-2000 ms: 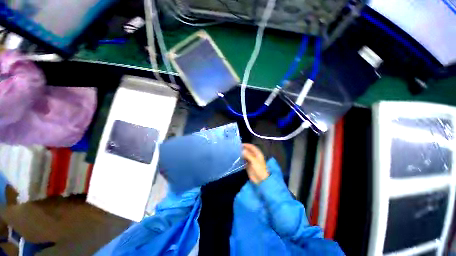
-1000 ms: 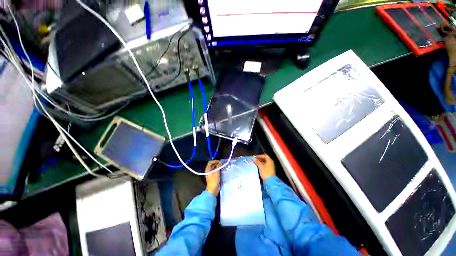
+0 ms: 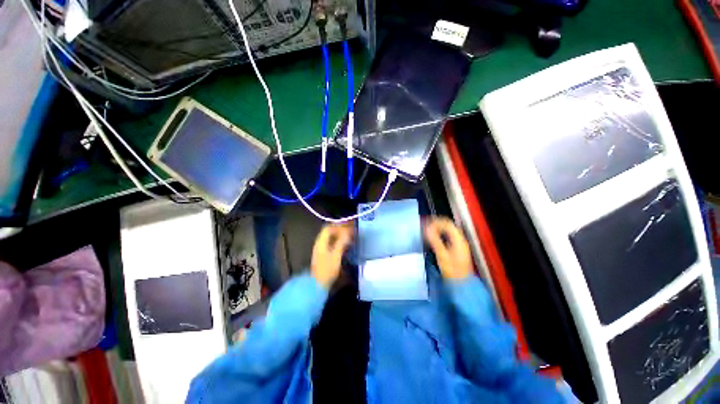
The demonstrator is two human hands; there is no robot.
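Note:
A tablet with a glossy, pale blue reflecting face is upright in the picture over my lap. My left hand is at its left edge and my right hand is at its right edge. Both hands are blurred, and I cannot tell how firmly the fingers touch it. A second dark tablet in clear film lies on the green bench edge, with a white USB cable plugged into its near end.
A coupling plate with a blue cable lies on the bench at left. A grey tester stands behind. A white foam tray with three film-covered tablets is at right; another foam tray with one tablet is at left. Pink cloth is far left.
The view has swung right since the first frame, then moved closer to the bench. My left hand, hidden at first, now shows at the tablet's left side. The tablet has turned from slanted to upright.

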